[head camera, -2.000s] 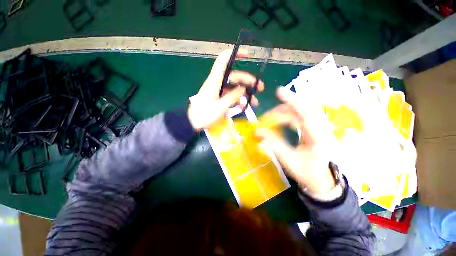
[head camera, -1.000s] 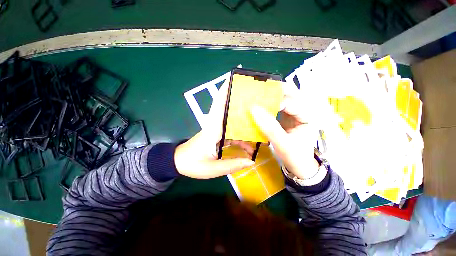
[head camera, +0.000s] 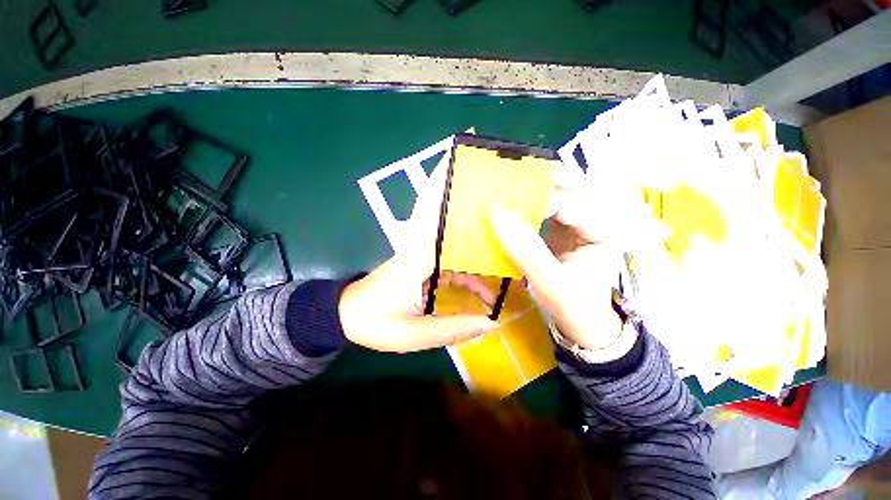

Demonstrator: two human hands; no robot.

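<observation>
A black plastic frame (head camera: 442, 234) is held upright in front of me, with a yellow adhesive piece (head camera: 484, 210) lying over its large opening. My left hand (head camera: 391, 311) holds the frame from the left and below, its thumb across the lower end. My right hand (head camera: 567, 278) is at the right side, a finger or thumb on the yellow piece and other fingers at the frame's right edge. Below them on the bench lies a sticker sheet (head camera: 506, 357) with yellow pieces at its near end and empty white-edged windows at its far end. The hands hide its middle.
A tangled pile of black frames (head camera: 107, 215) is at the left. An overexposed stack of sheets (head camera: 723, 244) is at the right, beside a cardboard box (head camera: 860, 244). A pale rail (head camera: 391, 72) borders the conveyor belt (head camera: 332, 29), which carries scattered frames. A person's blue sleeve shows lower right.
Since two seconds ago, the frame has turned face-up and the yellow piece has come onto it, both hands now at it. Over the last second the hands barely moved, while frames on the belt shifted left.
</observation>
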